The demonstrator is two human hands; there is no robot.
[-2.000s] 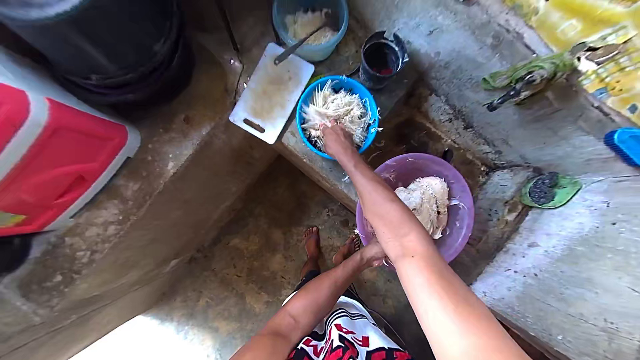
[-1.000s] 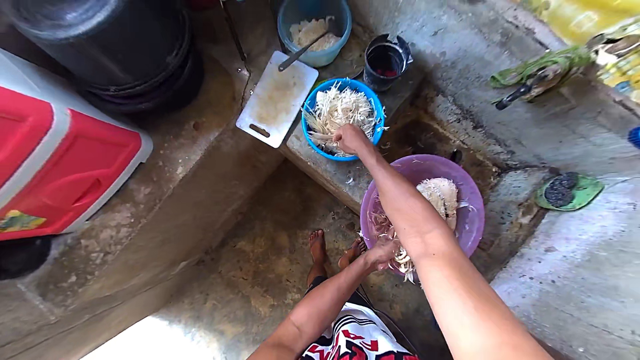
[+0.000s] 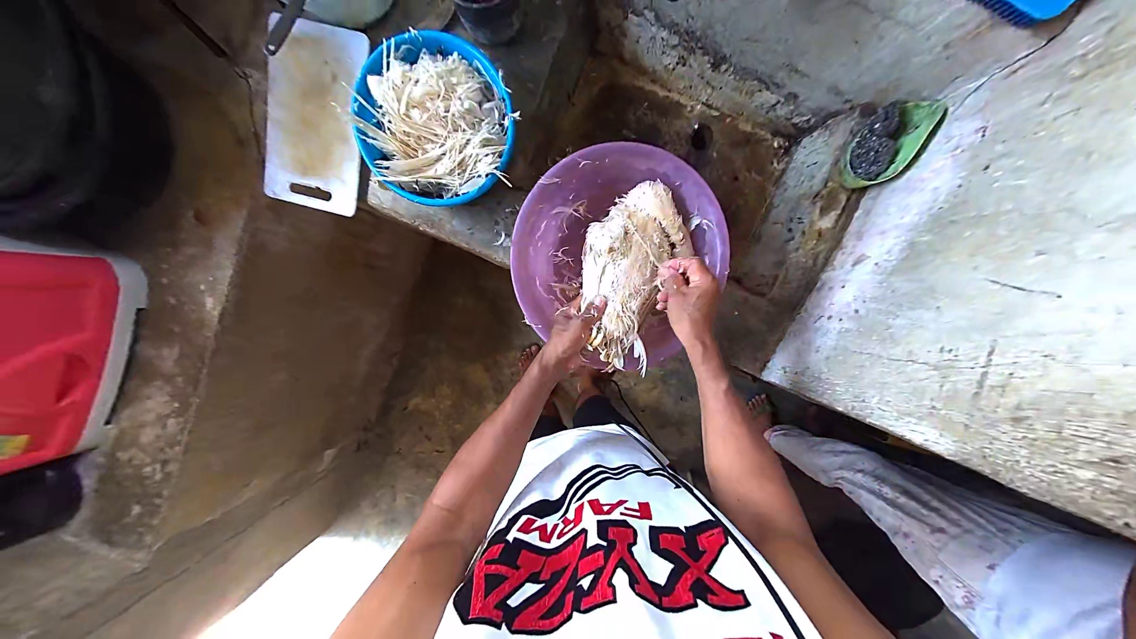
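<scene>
A white-feathered bird carcass (image 3: 626, 257), wet and partly plucked, lies in a purple plastic basin (image 3: 541, 209). At its lower left side my left hand (image 3: 572, 333) holds it, with the thumb over the feathers. My right hand (image 3: 688, 288) is at the bird's right edge, its fingers closed on a pinch of feathers. Loose feathers cling to the inner wall of the basin. To the upper left stands a blue basin (image 3: 510, 115) heaped with pulled white feathers (image 3: 439, 124).
A white cutting board (image 3: 312, 115) with a knife (image 3: 284, 27) lies left of the blue basin. A green dish with a dark scouring pad (image 3: 874, 146) sits on the right ledge. A red cooler (image 3: 53, 346) stands at left. Another person's light trousers (image 3: 905, 506) show at lower right.
My right hand has moved from the feathers in the blue basin to the bird in the purple basin. The view has shifted. Another person's legs now show at lower right.
</scene>
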